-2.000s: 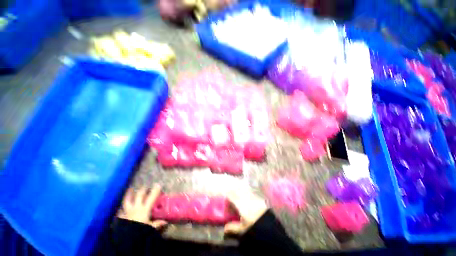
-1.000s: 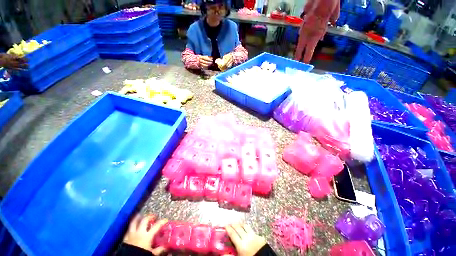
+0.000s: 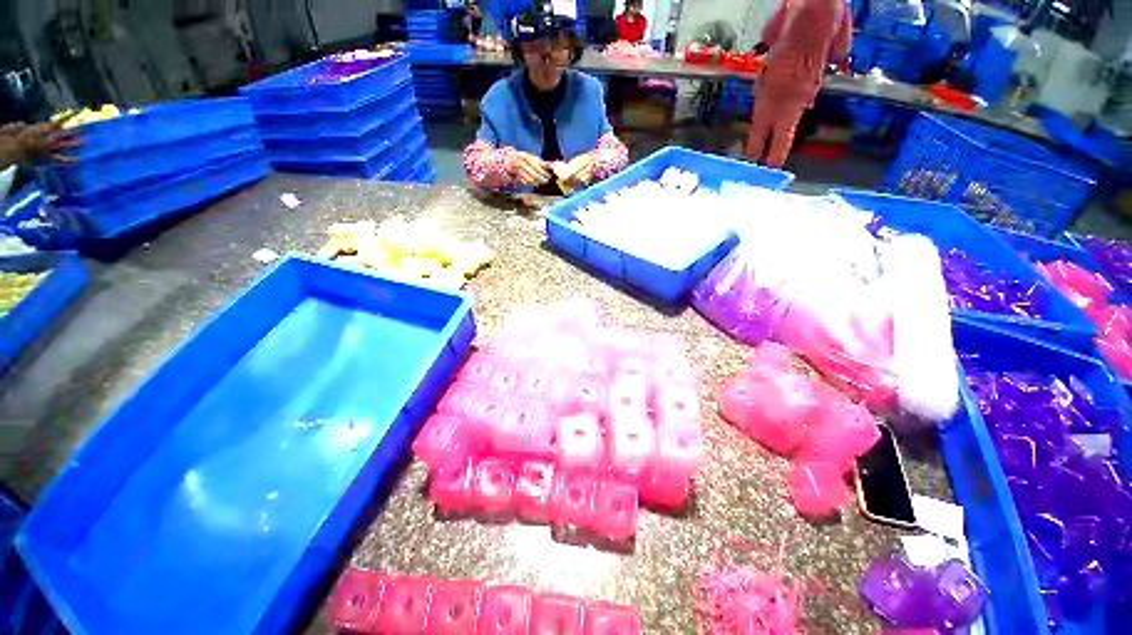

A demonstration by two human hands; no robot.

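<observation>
A row of several translucent pink cube parts (image 3: 478, 608) lies at the near edge of the table, partly cut off by the bottom of the picture. Round holes show in their faces. A larger block of pink cubes (image 3: 546, 416) stands in rows and layers beyond it, in mid-table. A pile of thin pink trimmings (image 3: 747, 598) lies to the right of the near row. The large blue tray (image 3: 236, 434) at left is empty. Neither of my hands is in view.
Loose pink pieces (image 3: 795, 416), a phone (image 3: 884, 475) and purple pieces (image 3: 921, 590) lie at right, beside crates of purple parts (image 3: 1055, 459). Clear bags (image 3: 813, 285) and a white-filled crate (image 3: 658, 223) stand beyond. Yellow parts (image 3: 404, 248) lie past the tray. A person (image 3: 544, 118) sits opposite.
Both my hands have let go of the near pink row and left the picture. The row stays on the table. The view has shifted slightly, so things sit lower and further right.
</observation>
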